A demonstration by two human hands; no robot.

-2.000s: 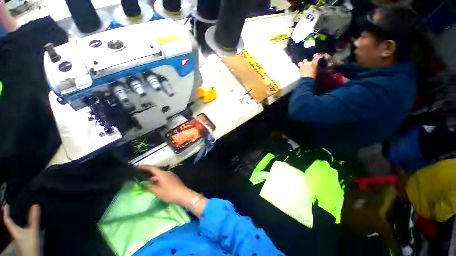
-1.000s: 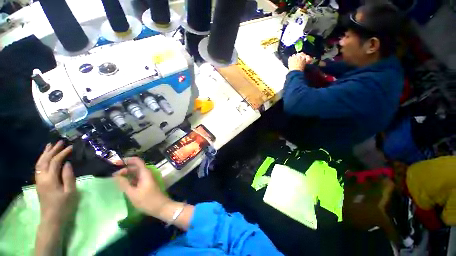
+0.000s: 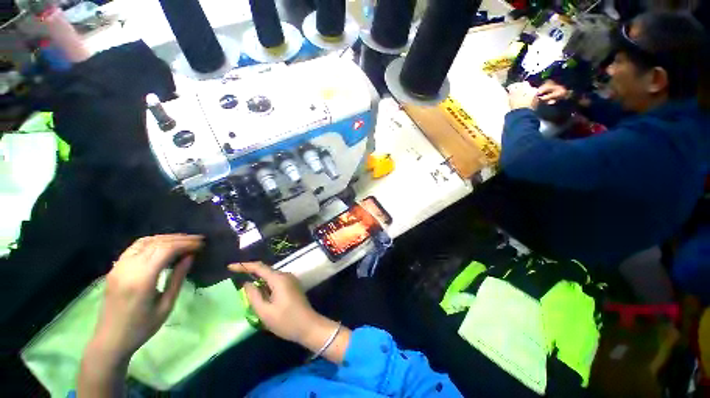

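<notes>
The overlock machine (image 3: 265, 124) stands on the white table, its needle area at its left front. A black fabric panel (image 3: 117, 186) lies left of and in front of it, meeting a pale neon-green panel (image 3: 195, 326) near my lap. My left hand (image 3: 148, 288) is over the green and black fabric, fingers bent towards the machine. My right hand (image 3: 280, 303) is at the green panel's right edge, thumb and fingers close together; a small dark thing seems to be in the palm, unclear. Whether either hand pinches fabric is hidden.
A smartphone (image 3: 354, 228) with a lit screen lies at the table edge, a grey-blue scrap (image 3: 375, 255) beside it. A yellow object (image 3: 381, 165) is right of the machine. Black thread cones (image 3: 436, 50) stand behind. A black and lime heap (image 3: 506, 330) lies below right. A person (image 3: 607, 155) sits right.
The view has shifted, so the machine sits further right. Over two seconds my left hand came in from the left edge, and the green panel spread left under it. Both hands are now slightly back from the needle area.
</notes>
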